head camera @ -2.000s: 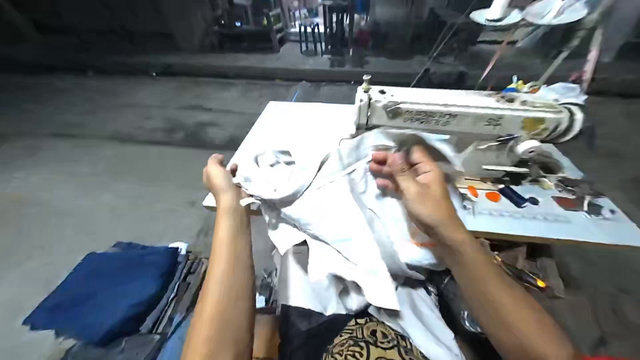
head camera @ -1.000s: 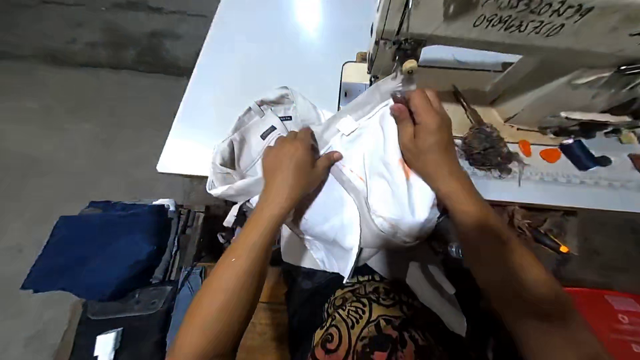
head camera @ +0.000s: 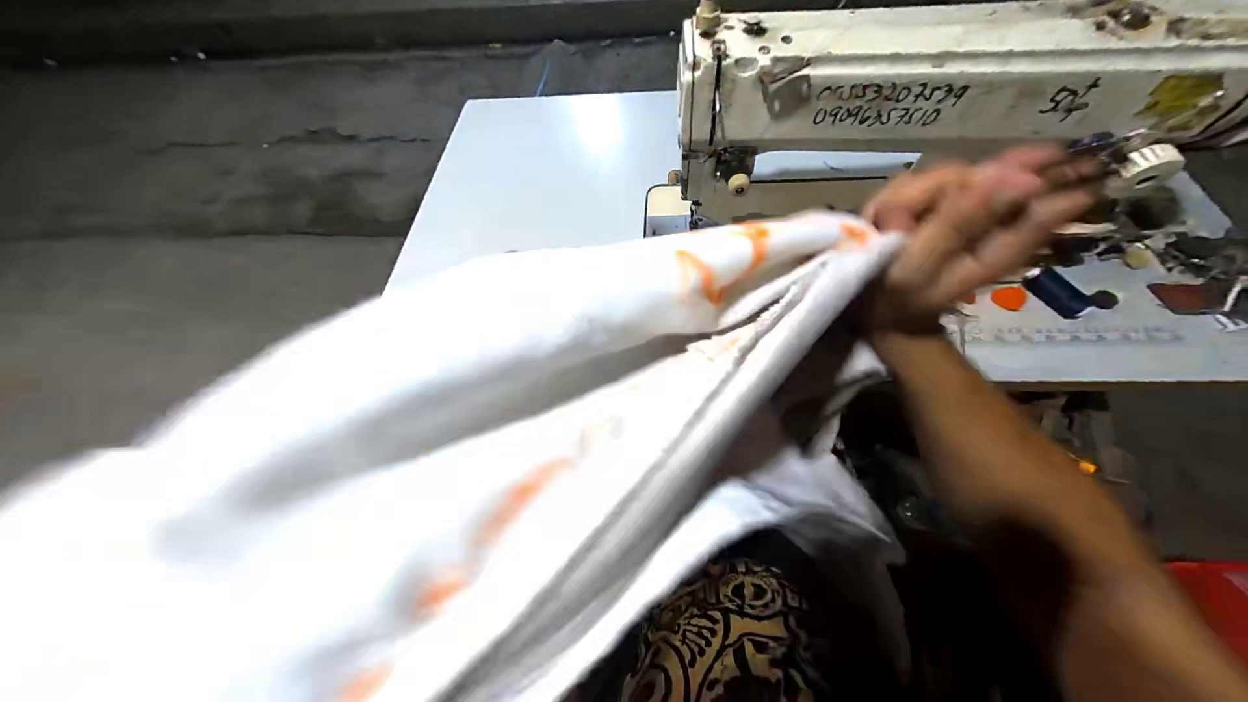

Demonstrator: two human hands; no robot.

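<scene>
A white garment (head camera: 468, 390) with orange marks is stretched, partly blurred, from the lower left up to my right hand (head camera: 975, 229). That hand is at the cloth's upper right corner, in front of the sewing machine's arm; it is blurred, and the cloth seems pinched at its thumb side while the other fingers extend to the right. My left hand is not visible; the cloth fills the lower left of the view. Behind the cloth stands the white industrial sewing machine (head camera: 936, 97), bearing handwriting, on its white table (head camera: 546, 156).
On the table's right part lie a dark blue thread spool (head camera: 1058, 292), an orange disc (head camera: 1008, 297), a ruler strip (head camera: 1082, 334) and dark scraps. The machine's needle area is just behind the cloth. A red object (head camera: 1214, 595) shows at the lower right, and patterned fabric (head camera: 741, 624) covers my lap.
The bundled garment is now spread out toward the lower left, with its orange marks showing. My left hand, on the cloth one second ago, has gone out of sight. The view has shifted.
</scene>
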